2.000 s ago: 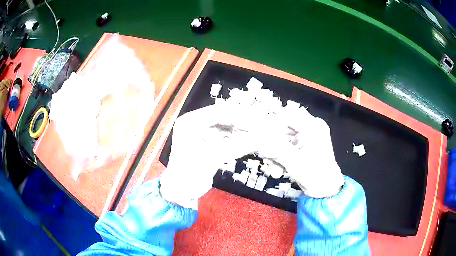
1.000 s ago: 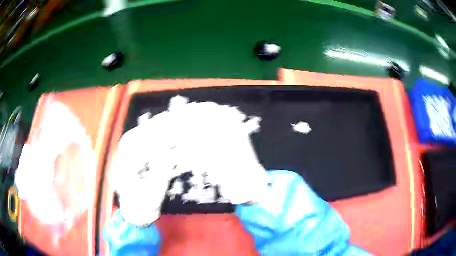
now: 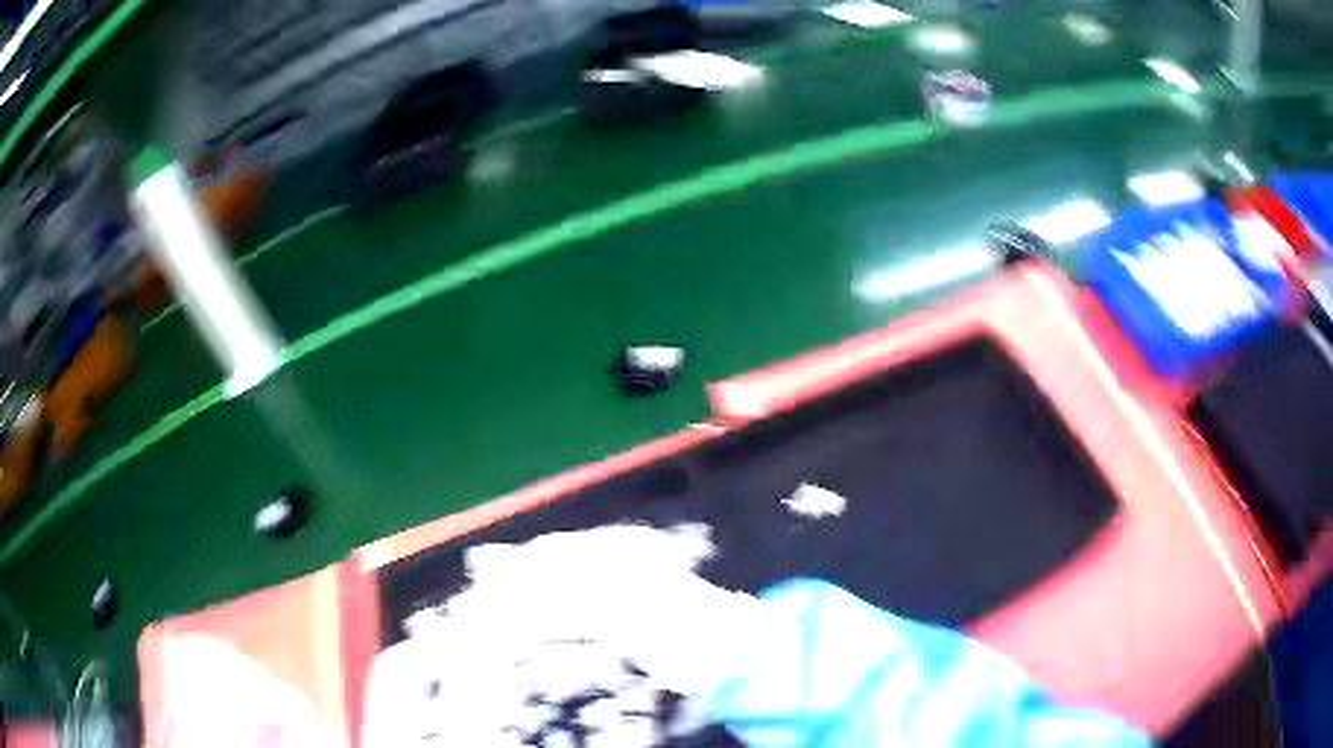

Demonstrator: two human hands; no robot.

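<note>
White plastic parts (image 3: 592,563) lie heaped on the left side of the black tray (image 3: 936,482), washed out by glare and motion blur. A single white part (image 3: 816,501) lies apart near the tray's middle. My right hand (image 3: 716,628), in a white glove with a light-blue sleeve, is at the heap's right side; its fingers merge with the white parts. My left hand (image 3: 431,694) seems to be the white shape at the bottom left, cut off by the lower edge. What either hand holds is hidden.
Black round holders (image 3: 648,368) with white parts stand on the green surface (image 3: 483,395) beyond the tray. A blue bin (image 3: 1191,292) of white parts, something red (image 3: 1275,227) and another black tray (image 3: 1272,424) are at the right. A glaring mat (image 3: 241,680) is at the lower left.
The view has swung up and to the right and tilted, so the tray and hands sit lower. More of the green surface and hall shows. My left sleeve has left the picture.
</note>
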